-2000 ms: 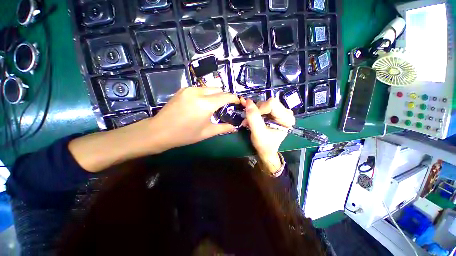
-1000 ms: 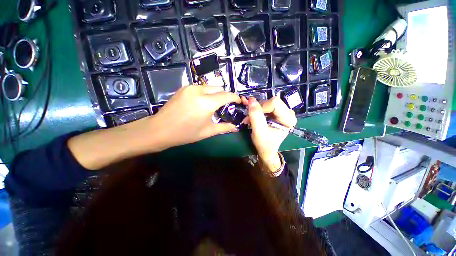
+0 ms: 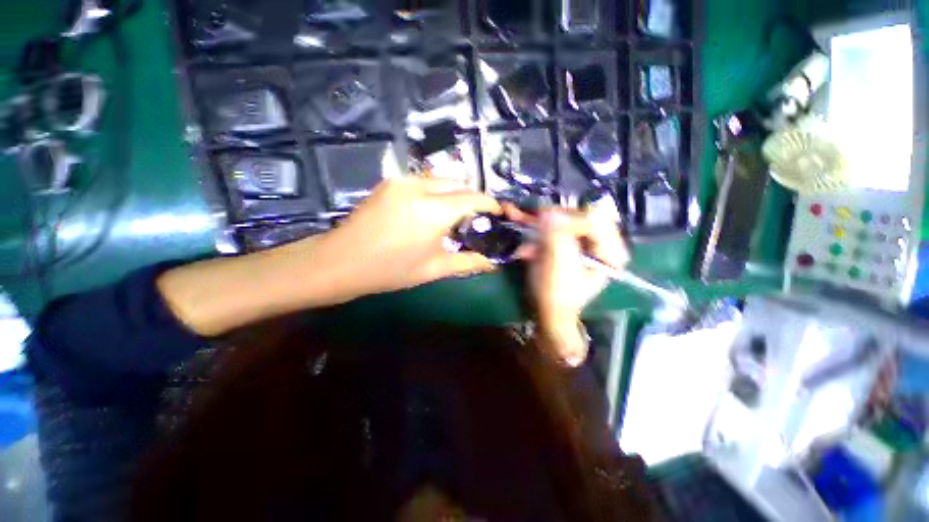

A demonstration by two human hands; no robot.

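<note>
My left hand holds a small black watch unit between thumb and fingers, just in front of the tray's near edge. My right hand is blurred and holds a slim, silvery pen-like tool; its rear end points to the right, and its tip is at or near the unit's right side. Whether the tip touches the unit cannot be told. The black component tray lies beyond my hands, its square pockets holding watch parts.
Round silver-rimmed discs with black cables lie at the left. A dark smartphone, a cream fan and a panel with coloured dots are at the right. A white sheet is at the lower right.
The whole view has shifted slightly and blurred. My right hand has moved a little to the right relative to the watch unit. Both hands keep their holds.
</note>
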